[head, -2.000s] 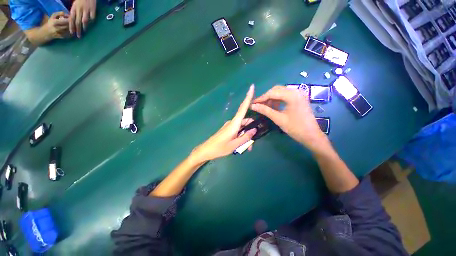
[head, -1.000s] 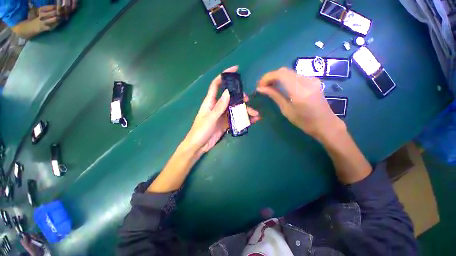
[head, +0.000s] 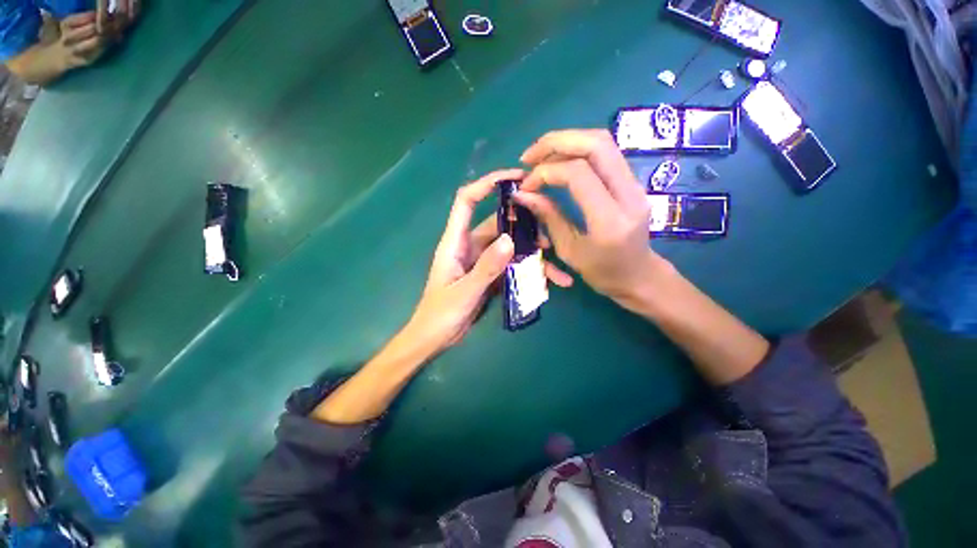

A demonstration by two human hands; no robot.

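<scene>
A black phone unit (head: 524,280) with a bright white lower end stands lengthwise in front of me. My left hand (head: 463,265) grips it from the left, thumb on its front near the middle, fingertips showing at its right side. My right hand (head: 596,214) is at the phone's dark upper end, thumb and index fingertips at its top right edge. A small orange-brown spot shows on the dark part. Whether my right fingertips pinch a small part is too small to tell.
Several open phone units (head: 691,130) lie at the right, with white rings (head: 664,173) and tiny pale parts. More phones (head: 220,230) lie at the left beside a blue lump (head: 107,473). Another person's hands (head: 80,45) are at the upper left. A brown carton (head: 887,401) is at the lower right.
My right hand has moved from beside the phone onto its upper end. Earlier my left hand held the phone tilted; it is now nearly upright in view. The view has shifted.
</scene>
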